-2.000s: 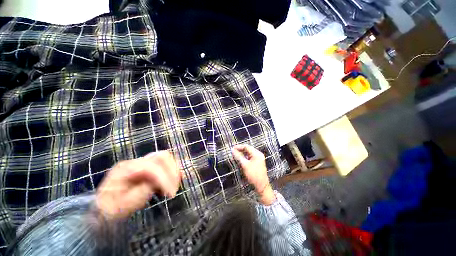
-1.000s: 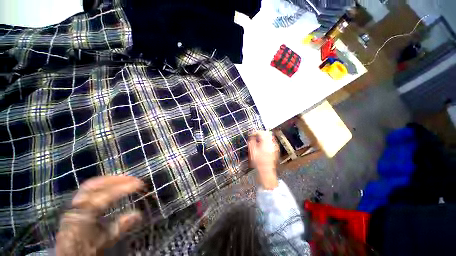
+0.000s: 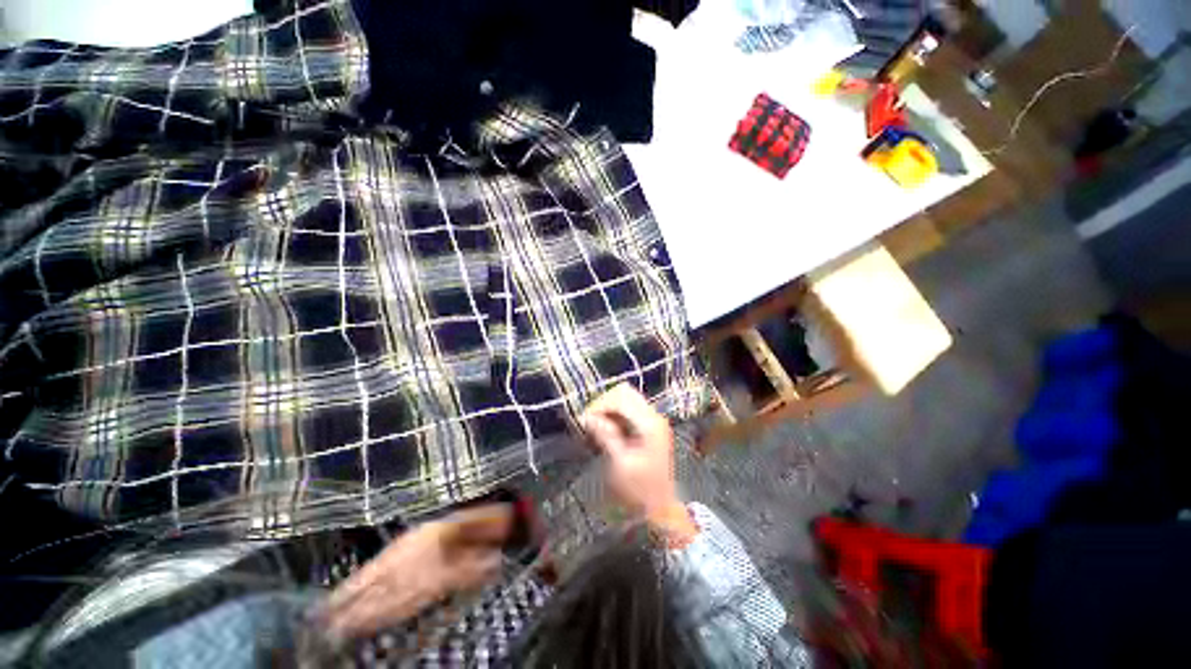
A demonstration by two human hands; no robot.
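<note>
A dark jacket lies spread over the table with its plaid lining (image 3: 314, 327) up. A dark shell part (image 3: 509, 65) with a small shiny dot lies at the top. My right hand (image 3: 634, 457) has its fingers curled together on the lining's near edge, right of centre, and appears to pinch it. My left hand (image 3: 438, 562) is blurred, low at the near edge. A dark thing with a bit of red shows at its fingertips; whether it is cloth or a tool cannot be told. Long hair strands hang across the bottom.
On the white table (image 3: 705, 248) lie a red-and-black checked block (image 3: 771, 135), a yellow ring (image 3: 904, 160) and a red item (image 3: 883, 107). A wooden stool (image 3: 878, 318) stands below the table corner. A red crate-like thing (image 3: 914, 575) and blue material (image 3: 1051, 431) are at lower right.
My left hand has moved right, towards the middle of the near edge. My right hand has moved from the right corner area inward along that edge. The view has shifted slightly.
</note>
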